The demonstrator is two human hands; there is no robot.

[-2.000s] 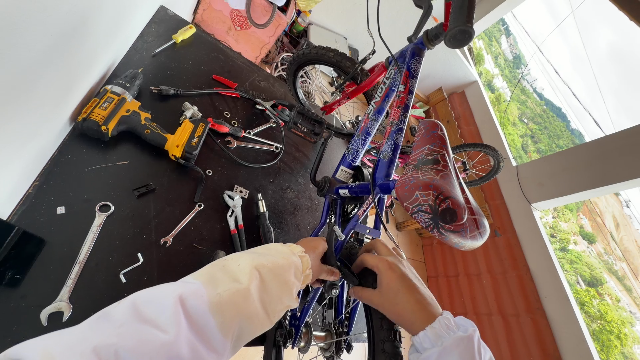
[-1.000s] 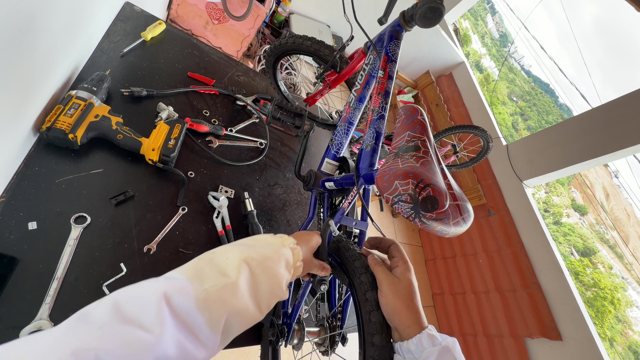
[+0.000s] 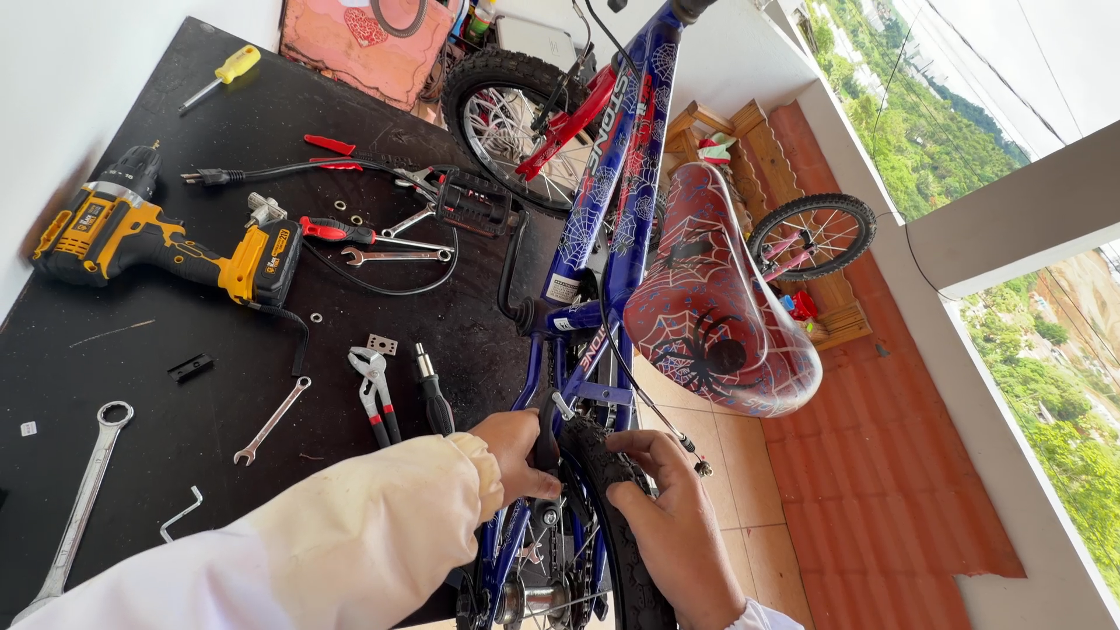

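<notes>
A blue children's bicycle frame with web patterns stands at the table's edge, its red web-patterned saddle to the right. My left hand is wrapped around a dark part, seemingly a brake arm, on the left side of the rear tire. My right hand rests at the tire's right side, thumb and fingers curled near the tread; whether it holds something small is not clear. A brake cable with a loose end hangs right of the frame. The rear hub shows below my hands.
On the black table lie a cordless drill, a screwdriver, slip-joint pliers, a black-handled tool, a small wrench, a large combination wrench and a hex key. Another small wheel stands beyond the saddle.
My right hand has moved away from my left hand to the tire's right side. My left hand stays by the frame. The view has shifted somewhat.
</notes>
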